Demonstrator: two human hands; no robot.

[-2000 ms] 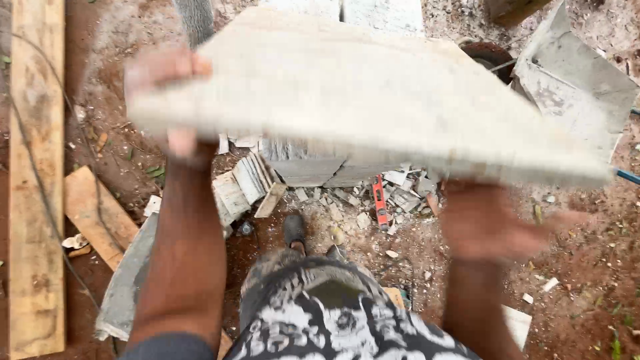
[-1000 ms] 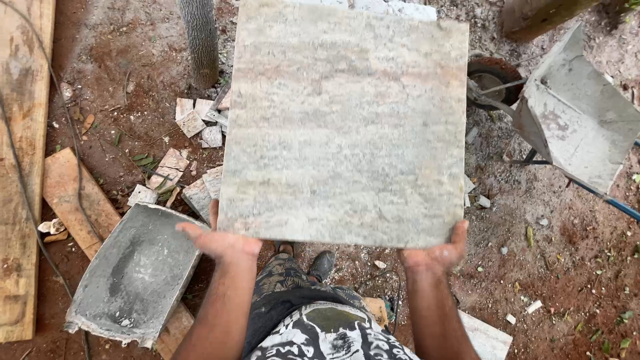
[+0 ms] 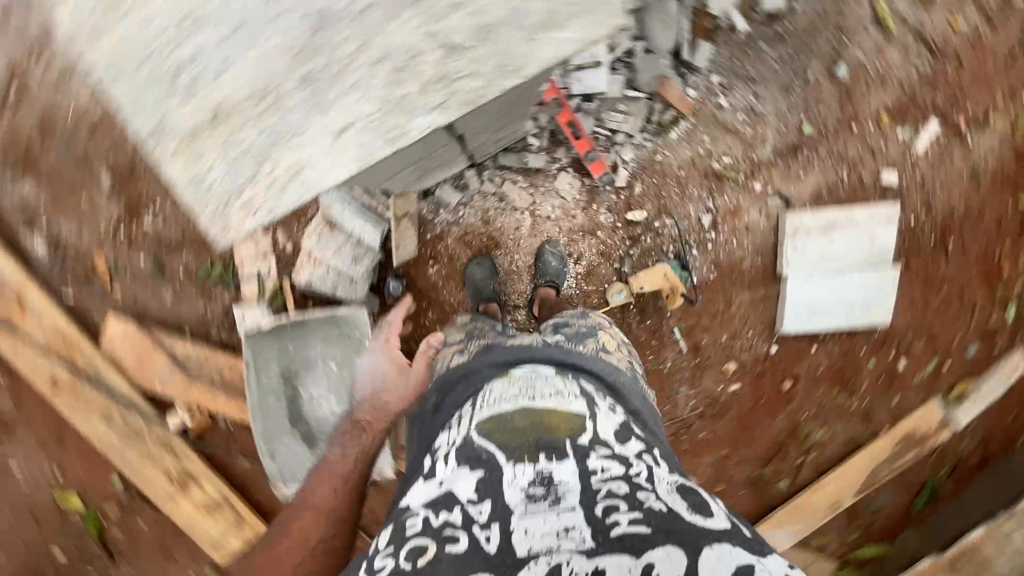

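Observation:
My left hand (image 3: 394, 360) is empty, its fingers apart, over the right side of a grey mortar-stained tray (image 3: 304, 384). My right hand is out of view. A large pale stone-look tile (image 3: 344, 88) fills the upper left, above a block-built structure (image 3: 424, 160); motion blur hides how it rests, and no hand shows on it. A red spirit level (image 3: 576, 132) lies on rubble to the right of the blocks. A yellowish power tool (image 3: 660, 284) with a disc lies on the soil right of my feet.
Cut tile pieces (image 3: 340, 252) are stacked beside the blocks. Two pale tiles (image 3: 838, 268) lie on the ground at right. Wooden planks (image 3: 128, 432) cross the lower left, and another timber (image 3: 864, 472) lies at lower right. Broken bits litter the soil around my feet.
One second ago both hands held the large tile up in front of me. Now my left hand is off it and nearer my body, and my right hand has left the view. The view has swung.

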